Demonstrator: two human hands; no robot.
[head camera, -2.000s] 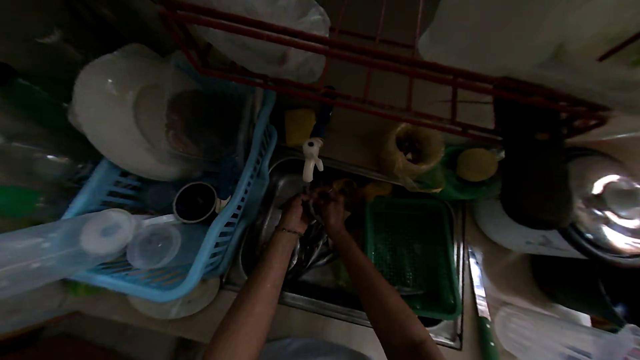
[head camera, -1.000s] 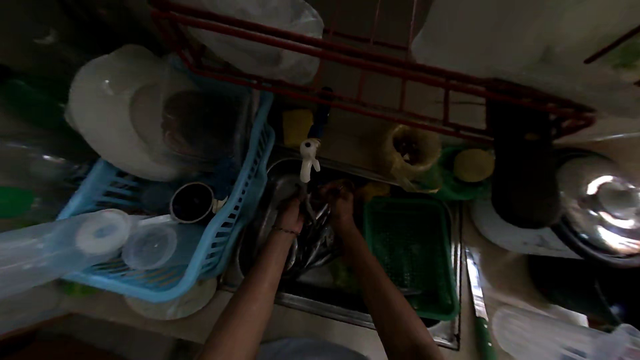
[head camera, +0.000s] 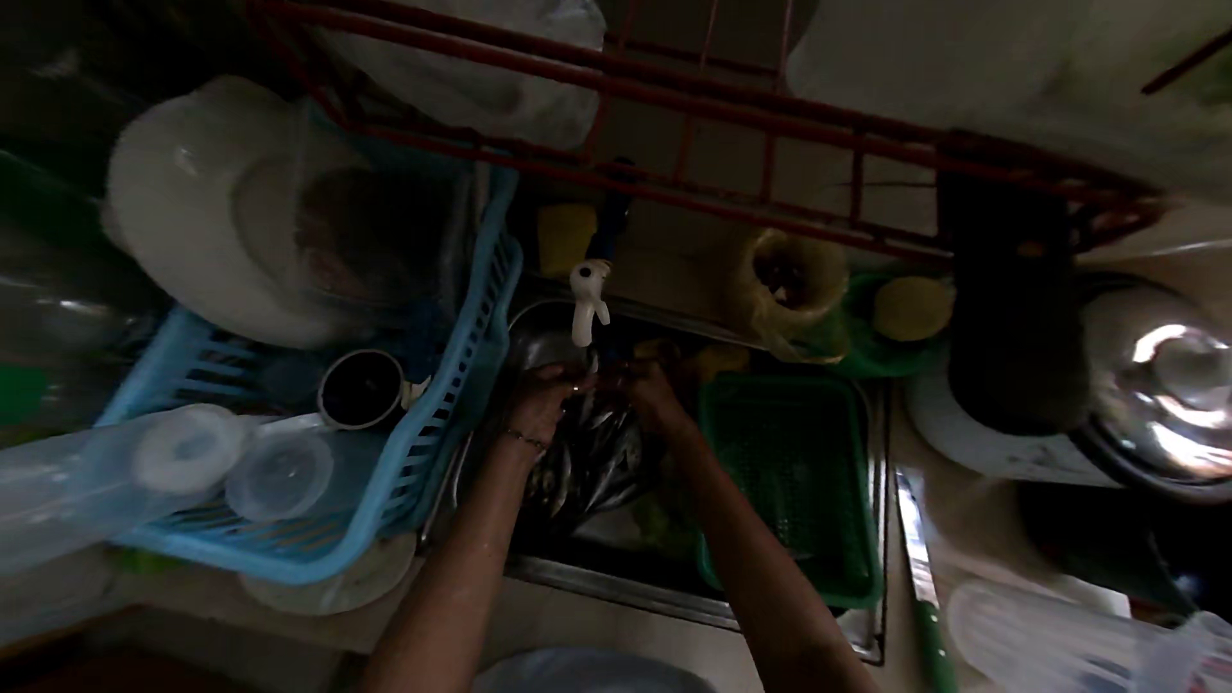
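Observation:
Both hands are over a metal sink (head camera: 626, 592), just below a white plastic tap (head camera: 587, 294). My left hand (head camera: 547, 399), with a thin bracelet at its wrist, and my right hand (head camera: 653, 387) hold a small silvery fish (head camera: 591, 371) between them, its outline partly lost in the dim light. Several small fish (head camera: 602, 467) lie in the sink beneath and in front of the hands. A green plastic basket (head camera: 866, 481) sits in the sink's right part, to the right of my right hand.
A blue dish basket (head camera: 385, 491) with plates and a mug (head camera: 362, 389) stands left. A red wire rack (head camera: 712, 106) crosses above. Behind the sink are a yellow bag (head camera: 794, 289) and a sponge (head camera: 566, 239). A green-handled knife (head camera: 922, 568) and a lidded pot (head camera: 1001, 433) are right.
Both hands stay below the tap, with small shifts of the fingers. The view has barely moved.

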